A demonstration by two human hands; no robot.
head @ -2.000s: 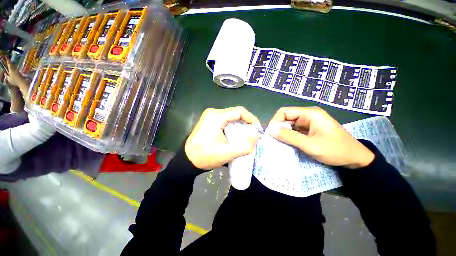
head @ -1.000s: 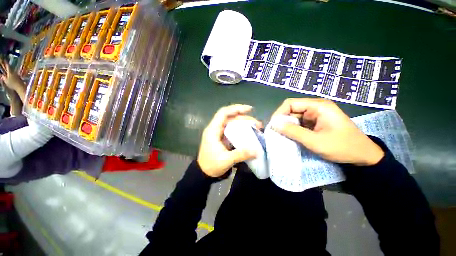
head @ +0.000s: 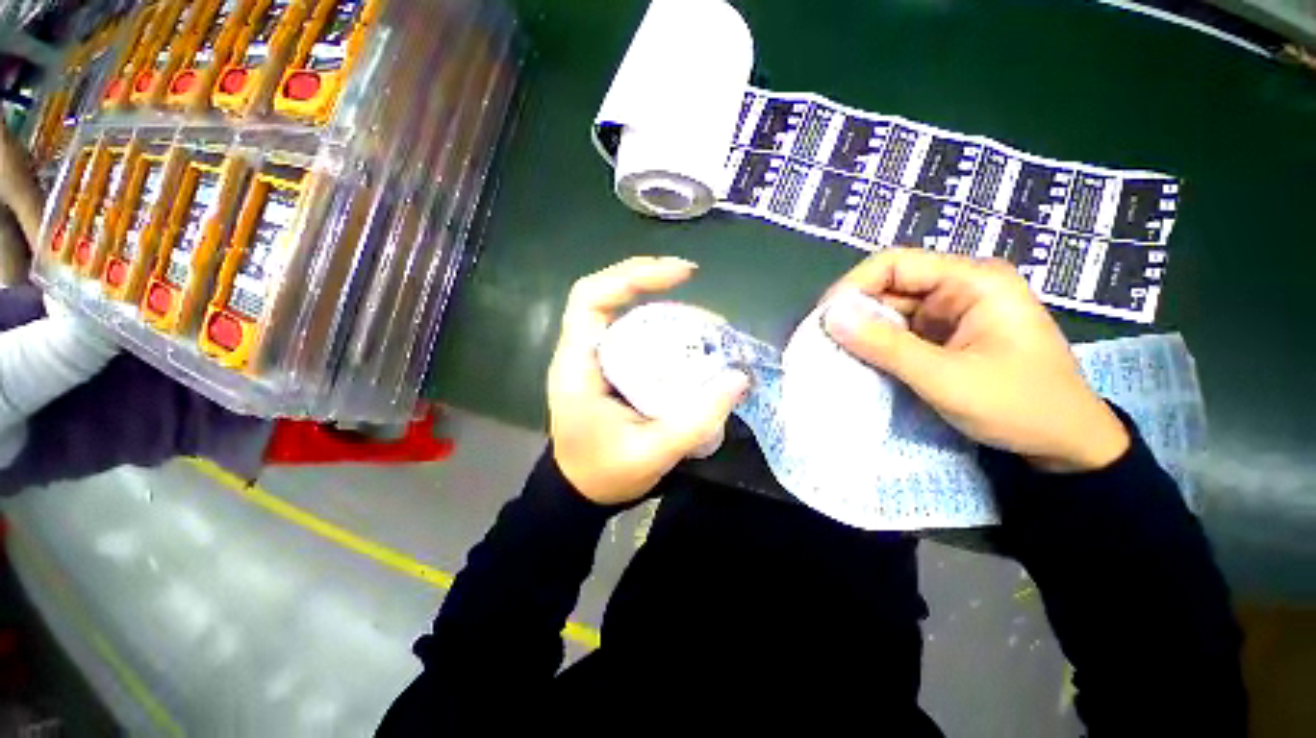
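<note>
My left hand [head: 624,397] holds the small sticker roll [head: 667,358], with its round end turned up towards me. My right hand [head: 984,353] pinches the strip [head: 909,469] of that roll between thumb and fingers. The strip has pale bluish fine print, curves between my hands, and its tail lies on the bench beyond my right wrist. The printed label roll [head: 678,101] rests on the green bench behind my hands, its tail of black-and-white blocks lying flat to the right.
Stacked clear blister trays [head: 411,216] with orange-edged meters [head: 260,274] stand on the left. Another person's sleeve [head: 58,368] shows at the left edge. A red plastic stool [head: 361,437] is below the trays, on the floor with yellow lines. The green bench [head: 549,303] spans the view.
My left hand has moved away from my right hand and turned the small roll so its end faces me. A printed stretch of strip now shows between them. The view has shifted slightly.
</note>
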